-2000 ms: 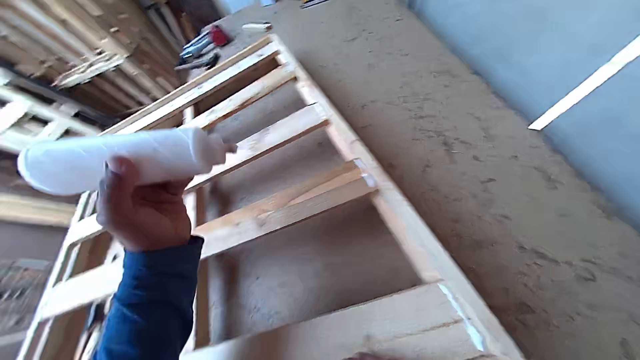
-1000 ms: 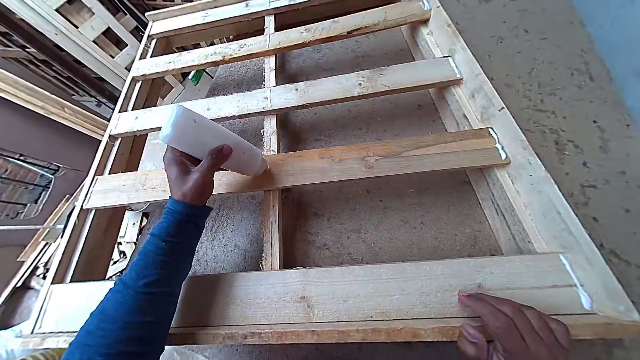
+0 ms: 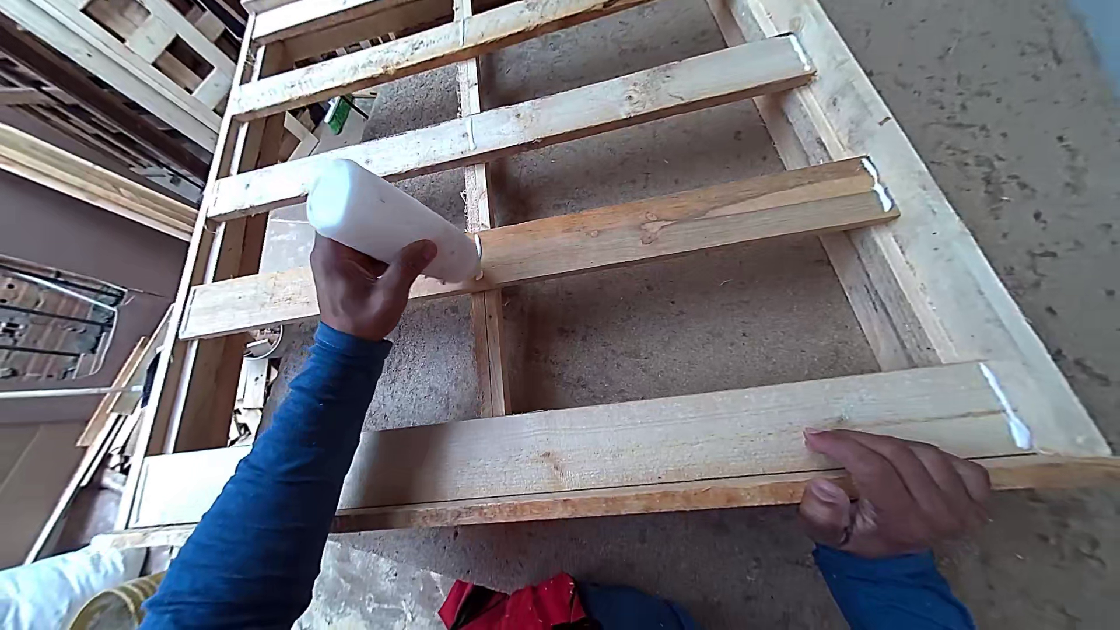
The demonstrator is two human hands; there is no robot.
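My left hand point(image 3: 363, 284) grips a white plastic squeeze bottle point(image 3: 389, 219), tilted with its tip down at a wooden slat point(image 3: 682, 219), where the slat crosses the frame's middle rail point(image 3: 490, 350). A short white line of what looks like glue shows beside the tip. White beads point(image 3: 1006, 407) also lie across the right ends of several slats, and thin white lines cross farther slats over the middle rail. My right hand point(image 3: 901, 486) rests on the near edge of the wide front board point(image 3: 612, 437), fingers on top and thumb at the side, near its right end.
The slatted wooden frame stands over a concrete floor point(image 3: 989, 105). Stacked lumber and pallets point(image 3: 175, 52) lie at the upper left, with a green object point(image 3: 338, 115) beyond the slats. A white sack point(image 3: 61, 582) and a bucket rim point(image 3: 114, 604) are at the lower left.
Two seconds ago the bottle was held up above the frame; now its tip is down at the slat over the middle rail. The view has turned. My right hand has come fully into view.
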